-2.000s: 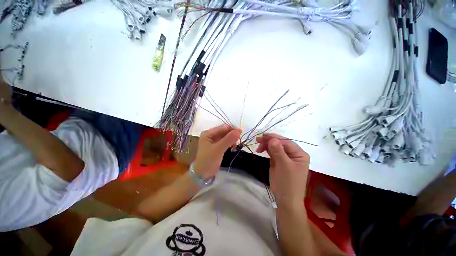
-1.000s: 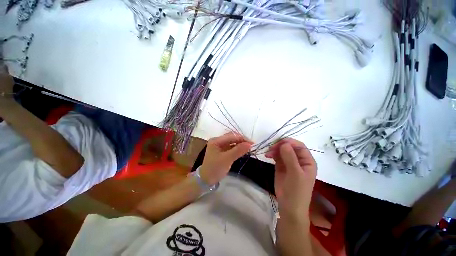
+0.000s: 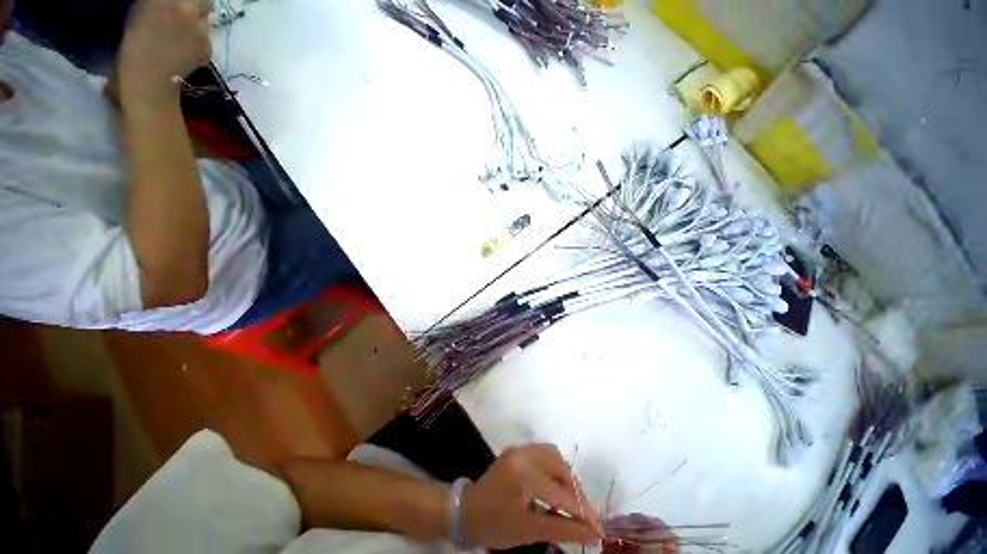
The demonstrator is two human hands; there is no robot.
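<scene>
My left hand (image 3: pixel 530 498) pinches thin core wires (image 3: pixel 703 530) between thumb and fingertips near the bottom edge of the view. Several fine dark wires fan out to the right, beside the table edge. Only part of my right hand (image 3: pixel 641 532) shows, cut off by the bottom edge, close to my left fingertips and behind the wires. Its grip cannot be made out. The lower part of the wires is out of view.
A large cable bundle (image 3: pixel 606 276) lies centre, its reddish wire ends at the near edge. A yellow-handled knife (image 3: pixel 505 236), smaller cable bundle (image 3: pixel 492 92), yellow roll (image 3: pixel 731 92), packing bags (image 3: pixel 801 141) and phone (image 3: pixel 879 522) lie around. Another person's arm (image 3: pixel 162 184) is at left.
The view has swung and tilted, so my hands and the wires now sit at the bottom edge, and my right hand is mostly cut off. The far corner with bags has come into view.
</scene>
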